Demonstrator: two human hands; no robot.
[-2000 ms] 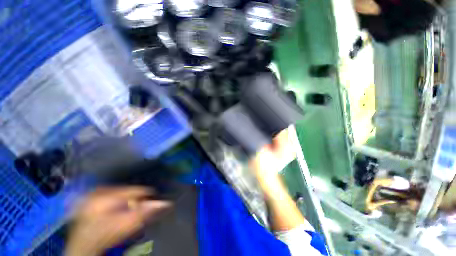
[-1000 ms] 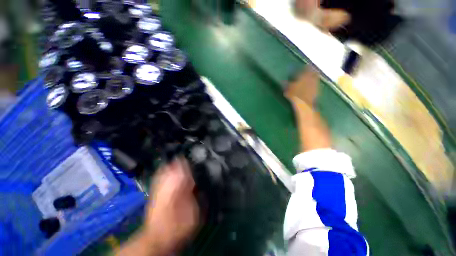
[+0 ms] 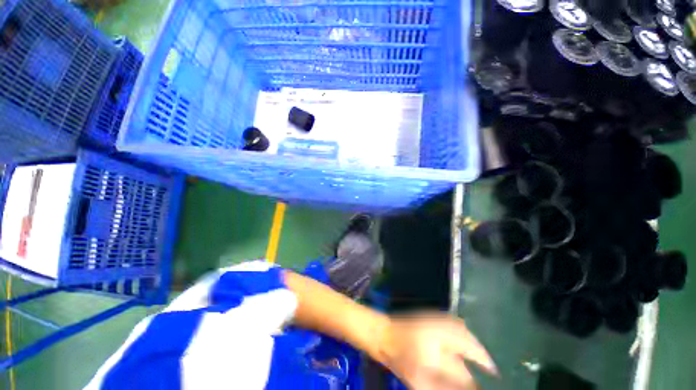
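Observation:
My left hand (image 3: 435, 352) is bare and blurred at the bottom centre, partly cut off by the lower edge. Its fingers look apart and nothing shows in it. It is beside the bench edge, left of and below the black housings. Hollow black cylindrical housings (image 3: 565, 270) stand clustered on the green bench (image 3: 496, 301) at the right. Silver-faced round parts (image 3: 574, 46) are massed behind them at the top right. A large blue crate (image 3: 305, 171) has a printed white sheet (image 3: 381, 126) and two small black cylinders (image 3: 301, 119) inside. My right hand is not in view.
More blue crates (image 3: 126, 221) stand at the left, one with a white and red item (image 3: 34, 217) on it. Blue bars (image 3: 76, 327) cross the lower left. A yellow line (image 3: 275, 232) runs on the green floor. My shoe (image 3: 357, 255) shows below the crate.
The view has swung left, bringing the large crate to the centre and the housings to the right. My right hand has left the picture. My left hand now shows at the bottom centre.

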